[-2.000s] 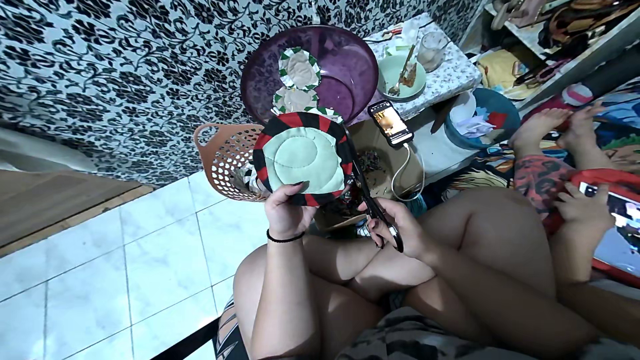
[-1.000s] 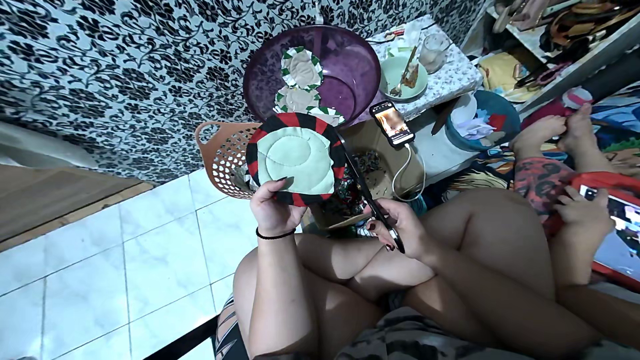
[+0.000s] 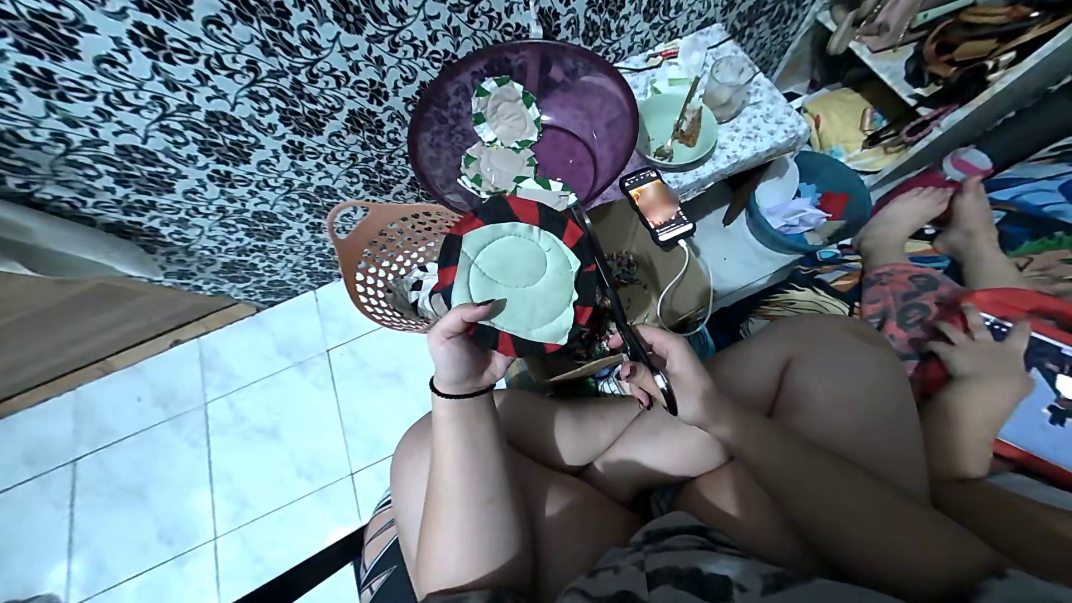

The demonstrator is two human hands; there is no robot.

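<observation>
My left hand (image 3: 471, 350) grips the lower edge of a round quilted fabric piece (image 3: 517, 276), with a pale green centre and a red-and-black rim. In my right hand (image 3: 666, 373) is a pair of long black-handled scissors (image 3: 611, 289); the blades point up along the fabric's right edge, and whether they touch it I cannot tell. Above, similar fabric rounds with green-and-white rims (image 3: 507, 113) lie in a purple plastic basin (image 3: 611, 100). Behind the fabric, a cardboard box (image 3: 662, 280) holds scraps that are partly hidden.
An orange perforated basket (image 3: 368, 268) holding cloth stands at the left. A phone (image 3: 657, 207) with a white cable lies beside the box. A green plate (image 3: 703, 138) and a glass (image 3: 729, 88) are on a small table. Another person's hand (image 3: 984, 360) rests on a red-framed tablet (image 3: 1047, 377) at right.
The fabric round was tilted and a little further left a second ago; it has shifted right, nearer the scissors. My right hand keeps hold of the scissors throughout.
</observation>
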